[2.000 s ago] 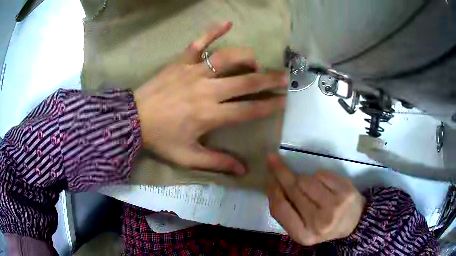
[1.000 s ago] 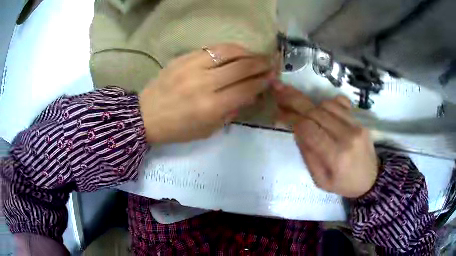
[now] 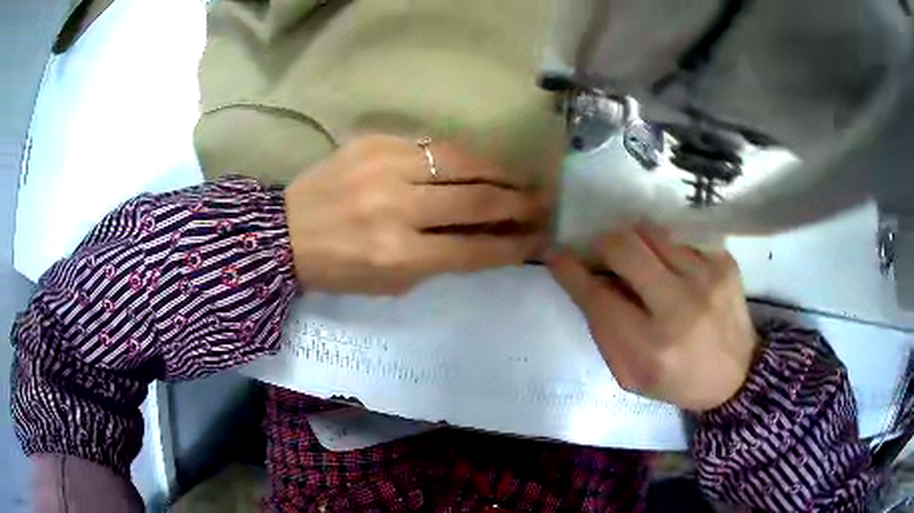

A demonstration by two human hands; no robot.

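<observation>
The khaki trouser front panel (image 3: pixel 441 70) lies on the white table, with a curved pocket seam at its left side. My left hand (image 3: pixel 411 215), with a ring on one finger, lies on the panel's near part, fingers pointing right to its right edge. My right hand (image 3: pixel 661 311) is at the panel's near right corner, fingers bent and blurred, thumb and forefinger close to the cloth edge. Whether its fingers pinch the cloth cannot be told. The near edge of the panel is hidden under my left hand.
The sewing machine head (image 3: pixel 802 100) fills the upper right, its metal needle parts (image 3: pixel 697 165) just beyond my right hand. Printed ruler marks run along the table's front edge (image 3: pixel 481 386). A grey rounded plate (image 3: pixel 366 428) shows over the checked apron.
The panel has been drawn away from the front edge, showing its curved seam. My left hand's spread fingers have come together. My right hand has moved up, then slightly down from the panel's edge.
</observation>
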